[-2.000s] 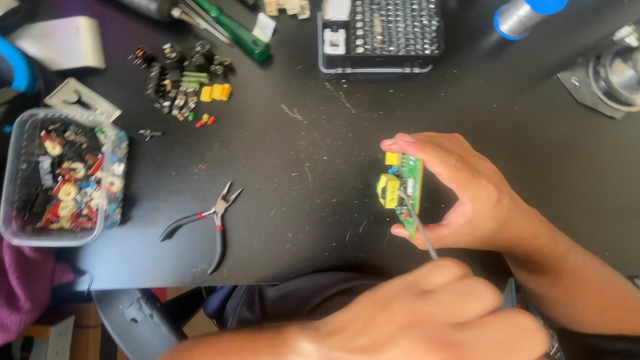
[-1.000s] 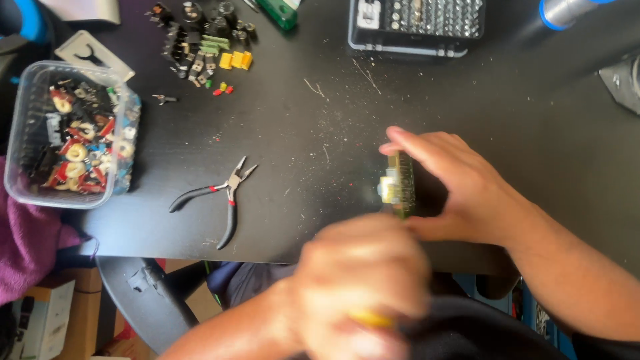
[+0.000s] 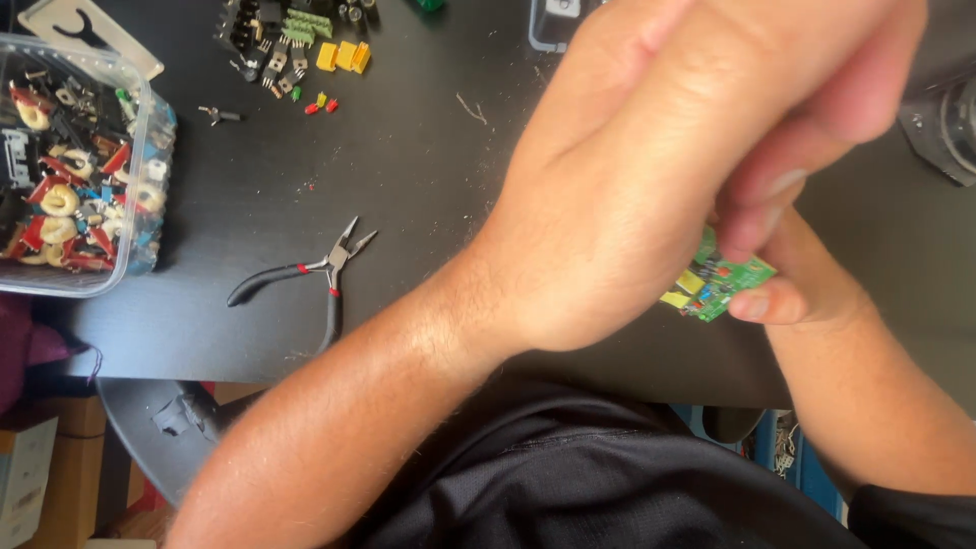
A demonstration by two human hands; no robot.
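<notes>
My right hand [image 3: 816, 278] grips a green circuit board [image 3: 736, 288] at its right side, with the thumb on its lower edge. Yellow, blue and orange parts are mounted on the board. My left hand [image 3: 648, 175] is large in view, close to the camera, its fingers curled just above the board and covering part of it. Whether a tool is in my left hand is hidden. Needle-nose pliers [image 3: 336, 259] with black grips lie on the table with their jaws apart, to the left of my left forearm.
A clear plastic tub [image 3: 137, 183] of mixed electronic parts stands at the left. Behind the pliers lie yellow connectors [image 3: 345, 56], green terminal blocks [image 3: 307, 26], small LEDs [image 3: 321, 100] and other components. A clear case [image 3: 547, 27] is partly hidden by my left hand. The black table's front edge [image 3: 229, 377] is near me.
My left hand has risen towards the camera. Its thin metal tool, seen at the board two seconds ago, is out of sight. The board has been turned in my right hand. The view has shifted.
</notes>
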